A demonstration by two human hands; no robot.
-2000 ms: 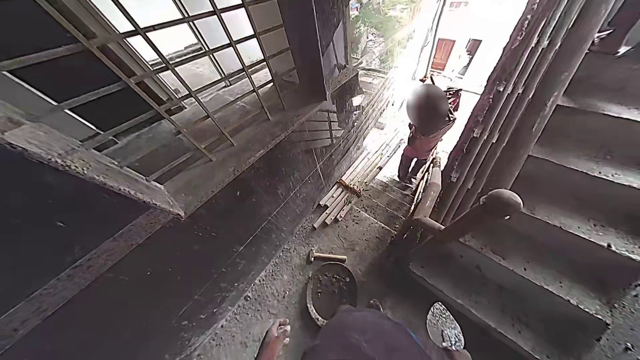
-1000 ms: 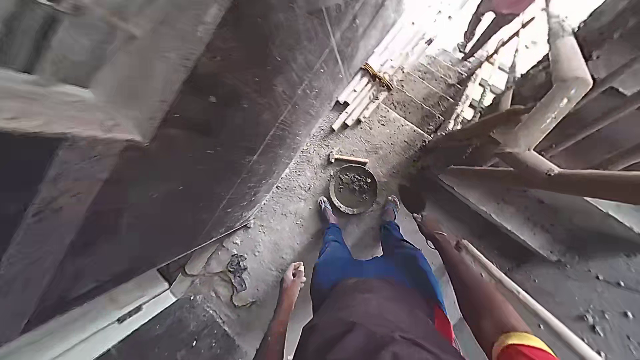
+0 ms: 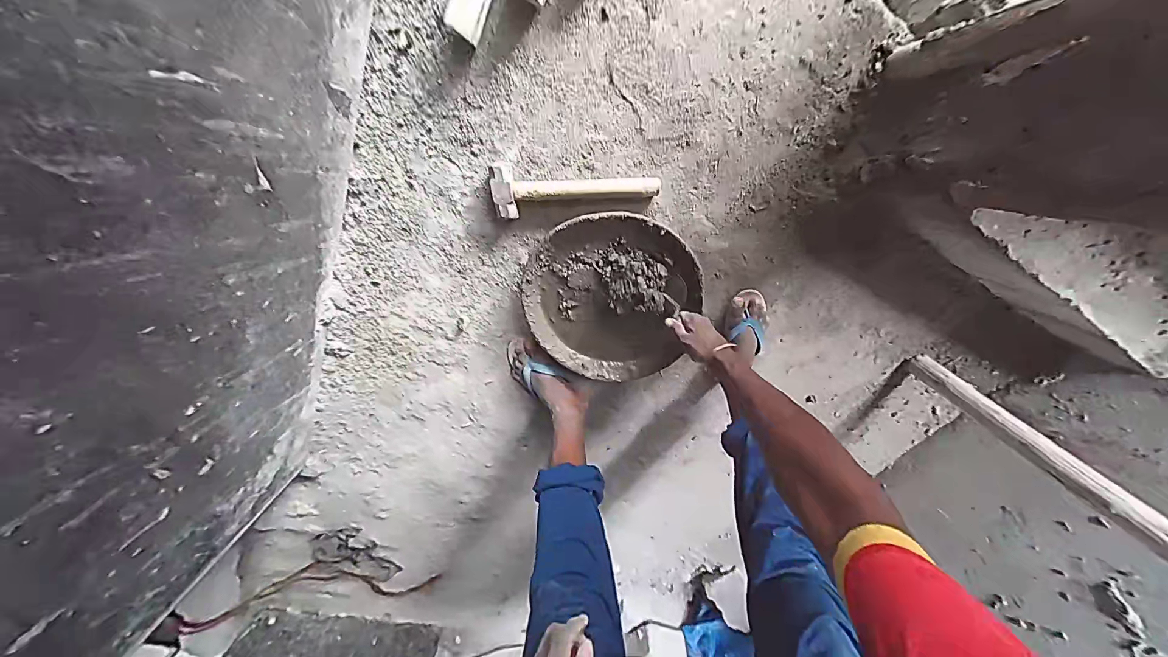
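A round pan (image 3: pixel 598 354) stands on the rough floor between my sandalled feet, with a heap of wet mortar (image 3: pixel 630 274) in it. My right hand (image 3: pixel 701 336) is closed at the pan's right rim, on what looks like a trowel; its blade is hidden at the mortar. Only part of my left hand (image 3: pixel 566 637) shows, at the bottom edge over my left trouser leg; whether it holds anything cannot be told. Just beyond the pan lies a hammer (image 3: pixel 584 189) with a pale handle, its head to the left.
A dark wall (image 3: pixel 173 301) rises on the left. On the right are a concrete step edge (image 3: pixel 1077 283) and a long wooden pole (image 3: pixel 1040 447). Wires (image 3: pixel 310 575) lie on the floor at lower left. The end of a pale board (image 3: pixel 467 18) shows at the top.
The view has tilted down and come closer to the pan. My right hand, holding a trowel beside the pan earlier, has moved to the mortar pan.
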